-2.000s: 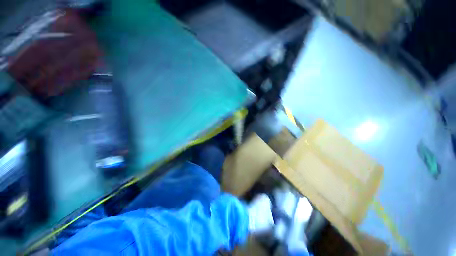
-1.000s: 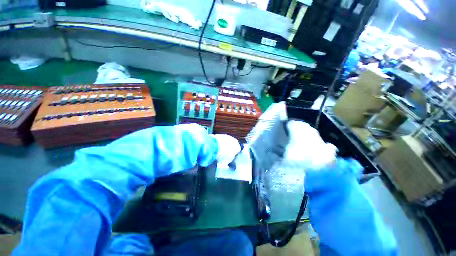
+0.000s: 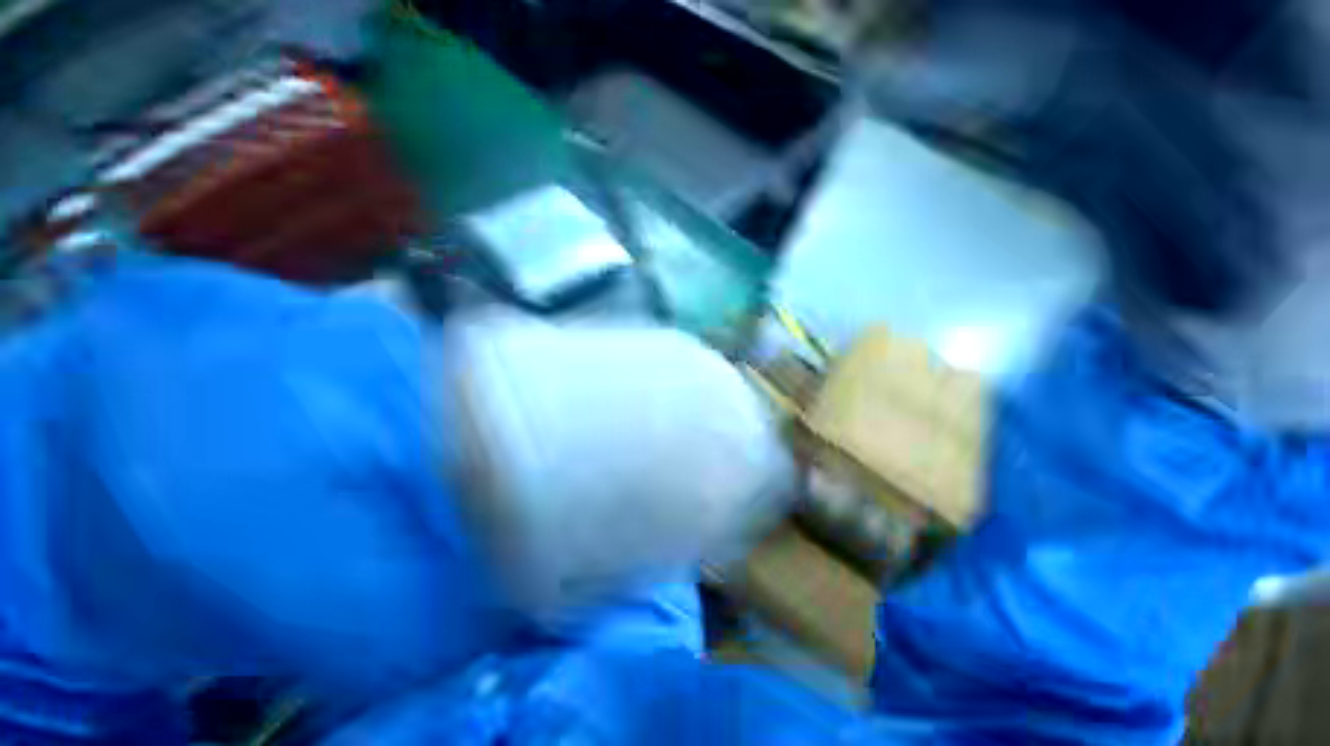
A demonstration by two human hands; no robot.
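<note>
The view is strongly blurred. My left hand (image 3: 620, 445), in a white glove, is large and close in the middle, at the end of a blue sleeve. Its fingers cannot be made out, nor whether it holds anything. My right sleeve (image 3: 1094, 539) shows at the right, but I cannot make out my right hand. A pale, box-like piece with a dark lower edge (image 3: 547, 241) is on the bench just beyond my left glove. An open brown carton (image 3: 817, 598) is below the bench edge, with blurred greyish contents.
A red-brown stack of trays (image 3: 285, 182) with pale rows on top stands at upper left on the green bench (image 3: 460, 110). A dark crate with a grey inside (image 3: 671, 131) is at the top. Pale floor (image 3: 934, 233) shows beyond the carton flap. Another brown cardboard piece is at lower right.
The view has swung from the bench towards the carton on the right. The grey item formerly between my hands is no longer recognisable. My left glove now appears larger and nearer.
</note>
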